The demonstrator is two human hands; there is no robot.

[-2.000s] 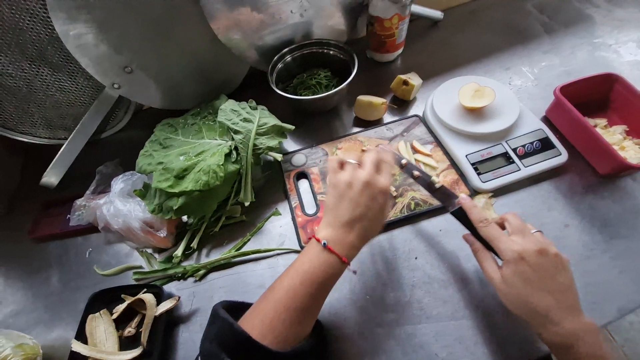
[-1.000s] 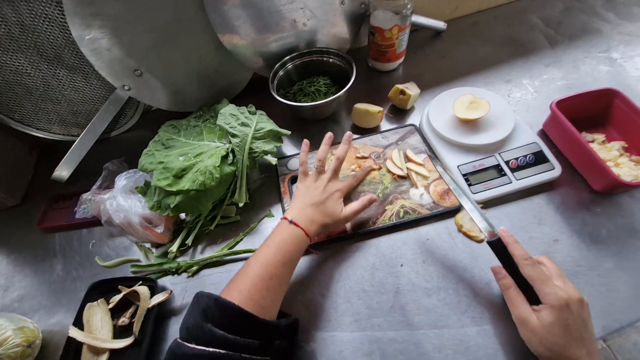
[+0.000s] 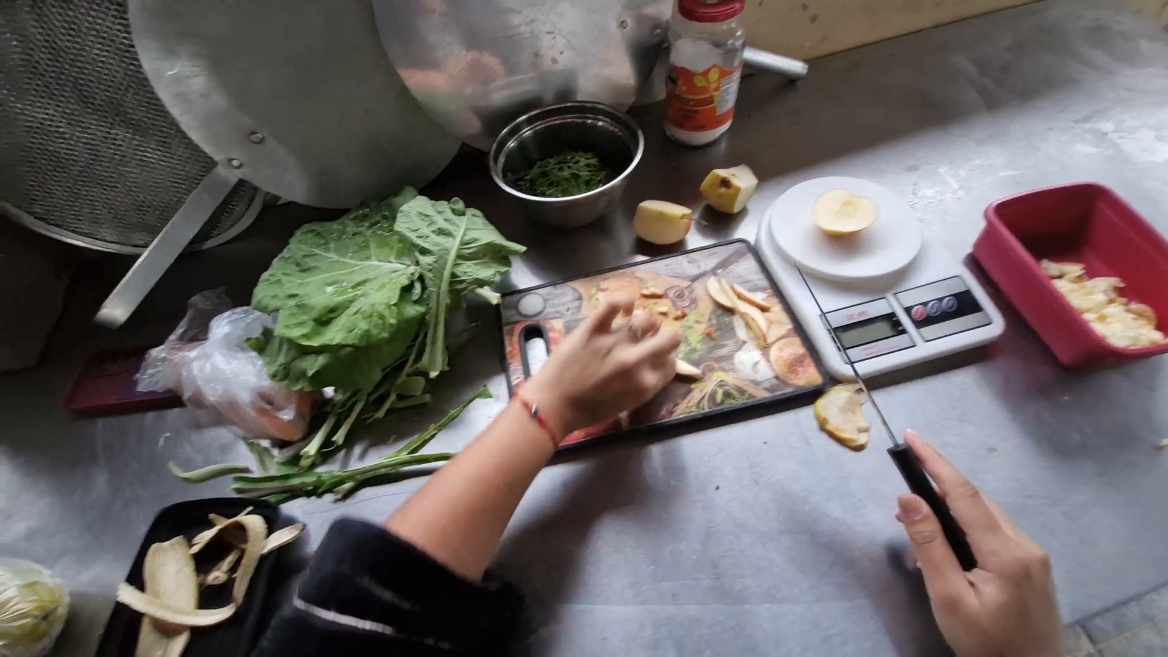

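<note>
My left hand (image 3: pixel 611 365), a red bracelet at its wrist, is over the printed cutting board (image 3: pixel 730 392) with fingers curled; whether it pinches a small bit cannot be told. Apple slices (image 3: pixel 744 306) lie at the board's upper right, small pieces near my fingers. My right hand (image 3: pixel 981 557) grips the black handle of a kitchen knife (image 3: pixel 933 504), its blade pointing up and left past the white kitchen scale (image 3: pixel 949 351). An apple half (image 3: pixel 844 212) rests on the scale's round plate. A browned apple piece (image 3: pixel 843 417) lies on the table beside the blade.
Behind the board stand a steel bowl of chopped greens (image 3: pixel 566 187), two apple pieces (image 3: pixel 663 222) and a glass jar (image 3: pixel 703 82). A red container (image 3: pixel 1031 301) is at right. Leafy greens (image 3: pixel 342 283), a plastic bag (image 3: pixel 224 365) and a black tray of banana peels (image 3: pixel 169 584) are left.
My left hand, spread flat on the board one second ago, now has its fingers curled. The knife has moved from over the board, two seconds ago, to its right side.
</note>
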